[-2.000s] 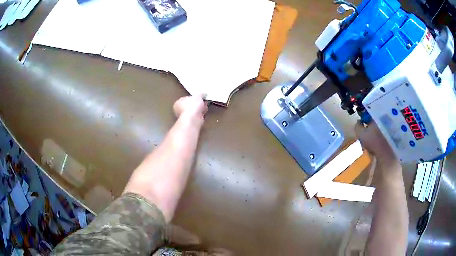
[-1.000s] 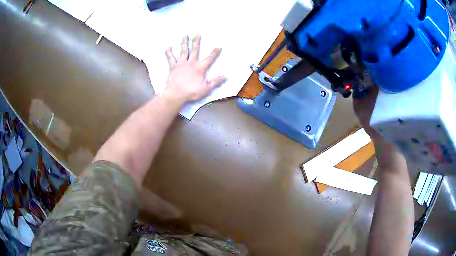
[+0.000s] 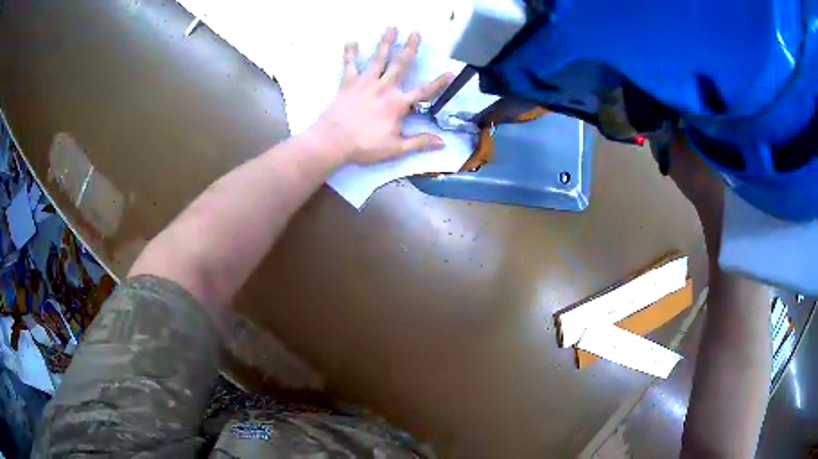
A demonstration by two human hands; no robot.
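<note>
My left hand (image 3: 372, 112) lies flat, fingers spread, on the white paper marker (image 3: 251, 27) topping the fabric lay. The blue-motored straight-knife cutter (image 3: 664, 63) stands at the right. Its grey base plate (image 3: 529, 170) is partly under the lay's right edge. The upright knife and guard (image 3: 457, 112) are at the lay, just right of my left hand. Orange fabric (image 3: 482, 152) shows there. My right hand (image 3: 686, 166) is at the machine's handle side, mostly hidden behind the motor; its grip is inferred from arm and machine moving together.
White-topped strip bundles (image 3: 628, 300) with orange edges lie crossed on the brown table (image 3: 448, 332), left of my right forearm. More narrow white strips (image 3: 780, 332) are at the far right, partly hidden. Scraps (image 3: 31, 269) heap on the floor beyond the table's left edge.
My left hand moved from the lay's lower corner onto its top, then slightly right. The cutter moved left and its base slid under the lay's edge. The view shifted closer.
</note>
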